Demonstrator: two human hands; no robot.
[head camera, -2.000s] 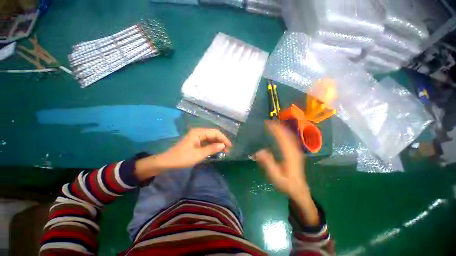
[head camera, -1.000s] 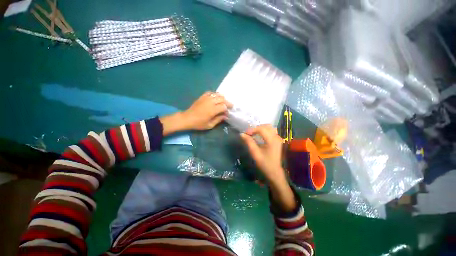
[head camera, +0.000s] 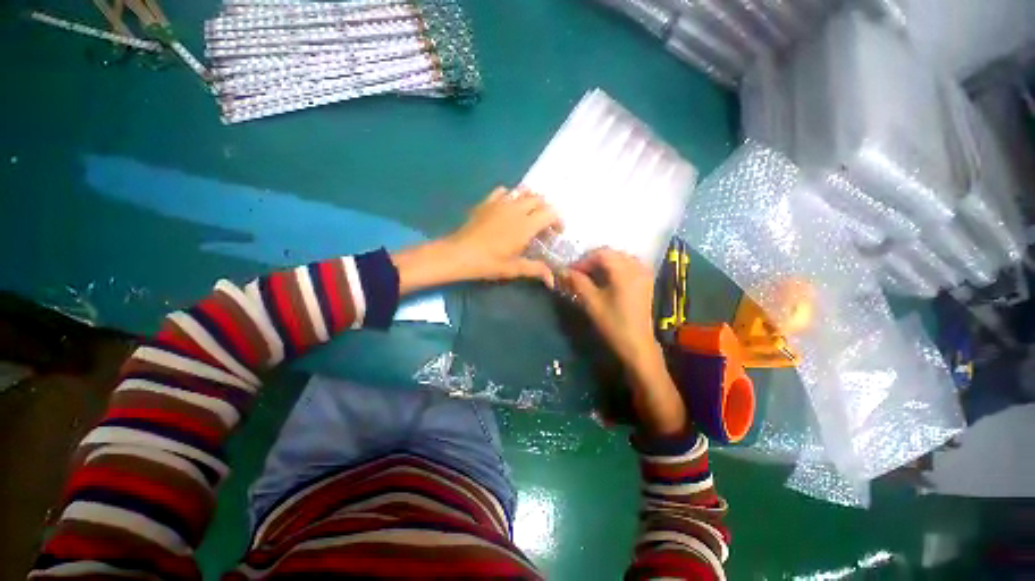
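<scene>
The flat whitish pack in progress (head camera: 613, 176) lies tilted on the green bench in front of me, strips showing faintly through its film. My left hand (head camera: 505, 236) rests at the pack's lower left edge, its fingers on the film there. My right hand (head camera: 613, 297) is at the near edge, its thumb and fingertips pinching the film edge close to my left fingertips. Both hands are bare. The near edge of the pack is partly hidden by my fingers.
Right of the pack lie a yellow-black knife (head camera: 674, 286), an orange and dark blue tape dispenser (head camera: 717, 384), a yellow-orange piece (head camera: 776, 326) and loose bubble wrap (head camera: 846, 375). Finished packs (head camera: 885, 136) are stacked back right. LED strips (head camera: 324, 57) lie back left.
My hands, apart two seconds ago, have come together at the pack's near edge. My right hand has closed on the film. The view has shifted, so bench things appear displaced.
</scene>
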